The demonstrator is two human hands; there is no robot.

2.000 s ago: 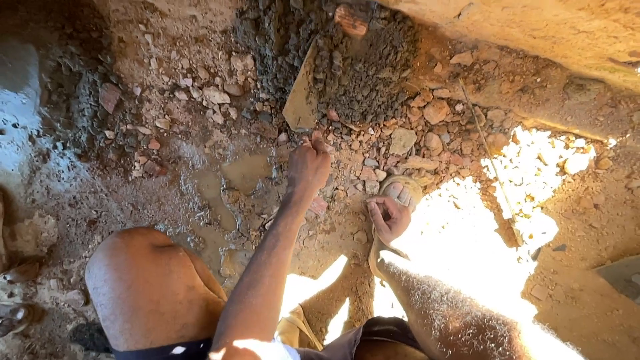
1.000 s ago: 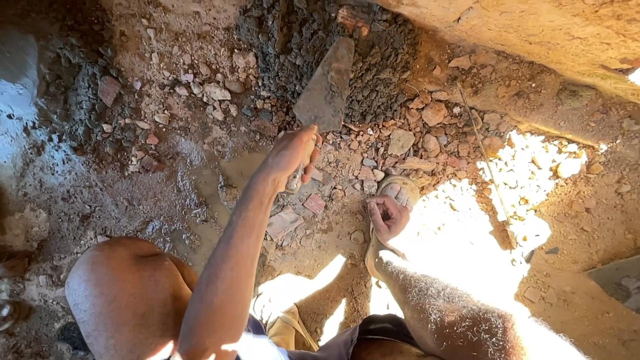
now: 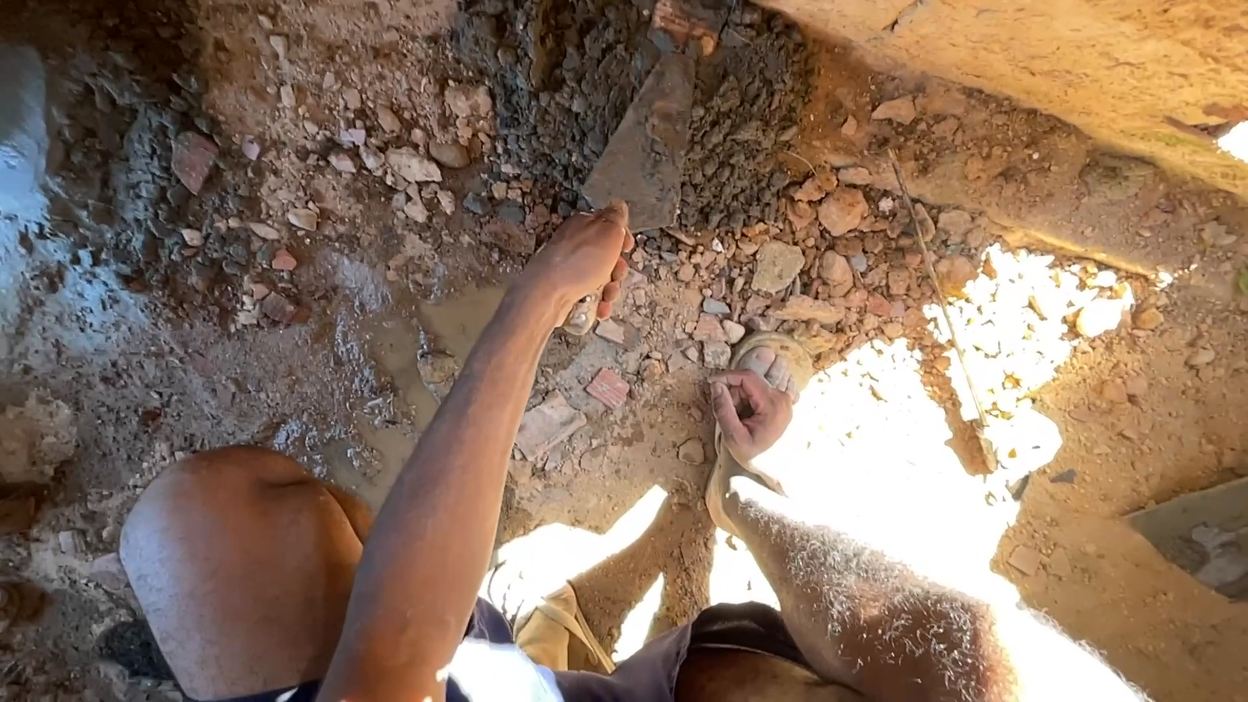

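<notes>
My left hand (image 3: 585, 261) grips the handle of a pointed mason's trowel (image 3: 648, 146), palm and most of the handle hidden. The flat metal blade lies over a dark, lumpy heap of wet mortar or mud (image 3: 746, 127), its far end close to a reddish brick piece (image 3: 685, 21) at the top. Lower right of it, my right hand (image 3: 751, 414) hangs with loosely curled fingers and a gap beside the thumb; nothing shows in it. Just beyond that hand are the toes of my sandalled foot (image 3: 770, 361).
Stones and brick fragments (image 3: 609, 387) cover the ground around the heap. A thin stick (image 3: 941, 292) lies to the right, beside bright sunlit rubble. An earthen-coloured wall or ledge (image 3: 1102, 68) crosses the upper right. Muddy water (image 3: 458, 317) lies left of my forearm. My bare knee (image 3: 239, 575) is lower left.
The trowel blade, tilted and narrow in the earliest frame, now shows its broad face. My left hand has moved a little forward, bringing the blade closer to the brick piece. My right hand stays by the foot.
</notes>
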